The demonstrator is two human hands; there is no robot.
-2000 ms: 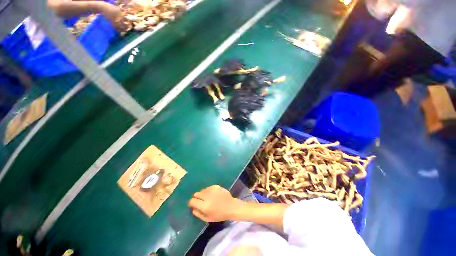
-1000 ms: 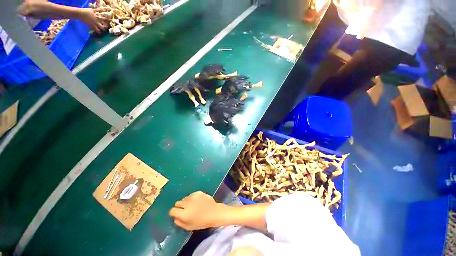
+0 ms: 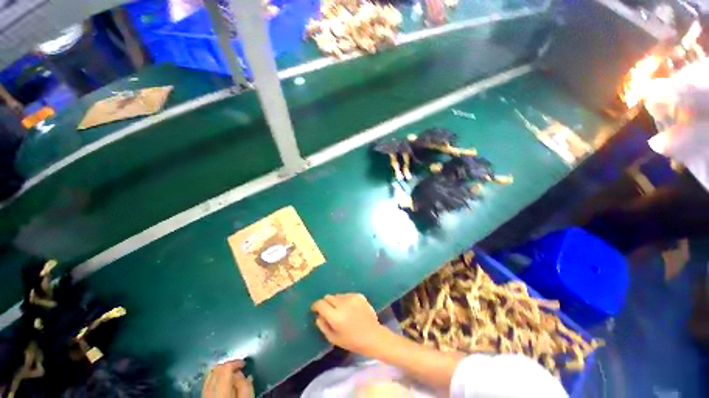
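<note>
My right hand (image 3: 348, 320) rests on the green bench near its front edge, fingers curled, with nothing visible in it. My left hand (image 3: 228, 381) is at the bottom edge of the picture, partly cut off; a small dark spot shows at its fingertips and I cannot tell if it holds anything. A stained cardboard mat (image 3: 297, 269) lies ahead of my hands with a whitish glue dish (image 3: 274, 253) on it. Several joined black pieces with tan limbs (image 3: 445, 194) lie on the bench to the right. More joined black and tan pieces (image 3: 47, 342) are heaped at the lower left.
A blue crate (image 3: 497, 268) of tan leg parts (image 3: 490, 315) stands by my right arm. A blue stool or bin (image 3: 583, 272) is beyond it. A grey post (image 3: 272, 109) rises from the bench divider. Another cardboard (image 3: 126, 106) lies far left. A person's white top shows at right.
The view has swung left, so the bench things sit further right. My left hand and the lower-left heap have come into view. My right hand stays curled on the bench.
</note>
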